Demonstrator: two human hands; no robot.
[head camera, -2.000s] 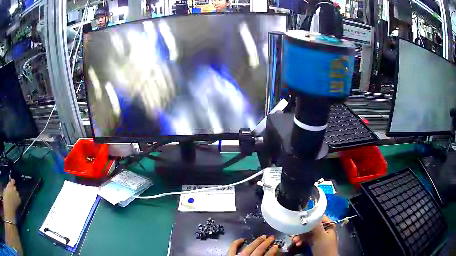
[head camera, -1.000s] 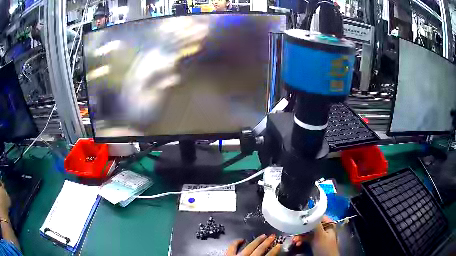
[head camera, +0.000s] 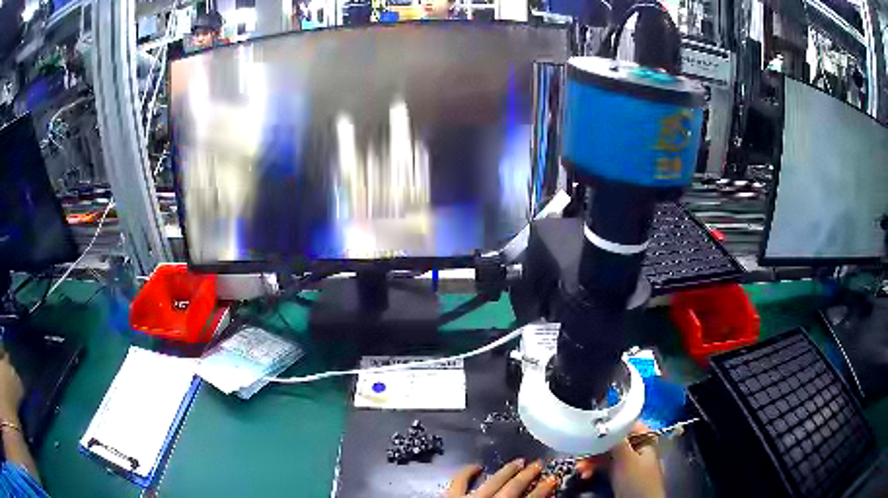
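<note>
My left hand (head camera: 504, 480) lies at the bottom edge on the black mat (head camera: 375, 477), its fingertips at a cluster of small components (head camera: 558, 471) under the lens. My right hand (head camera: 638, 465), partly behind the white ring light (head camera: 580, 424), holds a slim pen-like tool (head camera: 672, 427) with a pale end pointing right. The tool's working tip is hidden. Both hands are cut off by the lower edge. A loose pile of dark components (head camera: 415, 443) lies left of my hands. The monitor (head camera: 355, 146) shows a blurred magnified view.
The microscope (head camera: 633, 126) stands over my hands. A label card (head camera: 409, 389) lies behind the pile. Red bins stand left (head camera: 175, 303) and right (head camera: 716, 321). A black tray (head camera: 798, 413) tilts at right. A clipboard (head camera: 141, 413) and another person's arm (head camera: 12, 409) are at left.
The whole view has shifted slightly, so the bench things sit a little further right. The magnified picture on the monitor has changed. Both hands stay under the lens, and the tool stays in my right hand.
</note>
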